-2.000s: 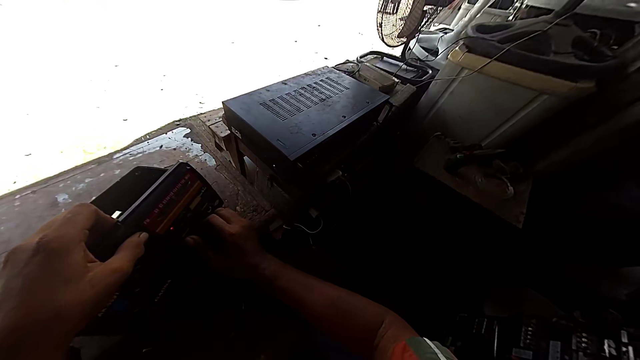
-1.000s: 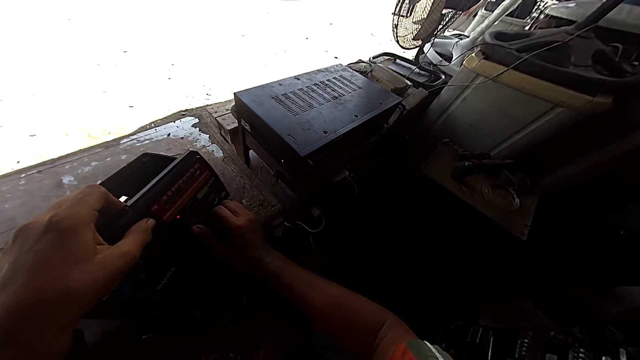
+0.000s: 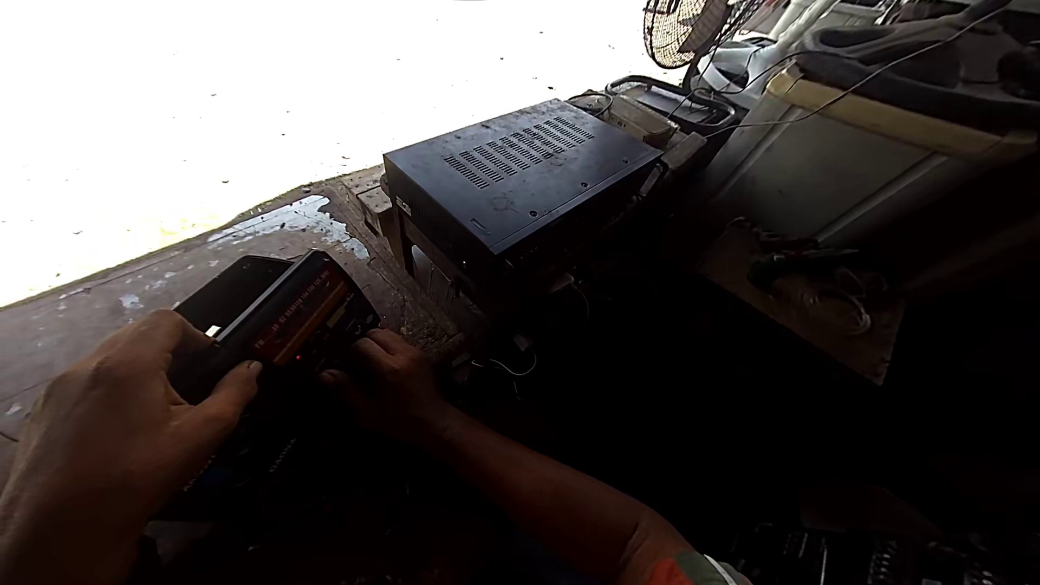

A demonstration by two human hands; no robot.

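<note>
A black portable radio (image 3: 305,313), tilted, has a tuning scale and a small red light on its front. My left hand (image 3: 134,398) grips its left end, thumb on the front and fingers over the top. At the radio's right end is my right hand (image 3: 394,378), its fingers bent against the lower front near the controls; deep shadow hides what the fingertips touch. Behind the radio, a dark flat panel (image 3: 236,292) shows, perhaps part of the same set.
A black metal-cased unit with vent slots (image 3: 520,171) rests on a wooden stand ahead. A fan (image 3: 686,28) stands at the back, near a large pale bin (image 3: 845,162). To the right, a board (image 3: 812,309) holds cables and tools. Dark shadow covers the lower right.
</note>
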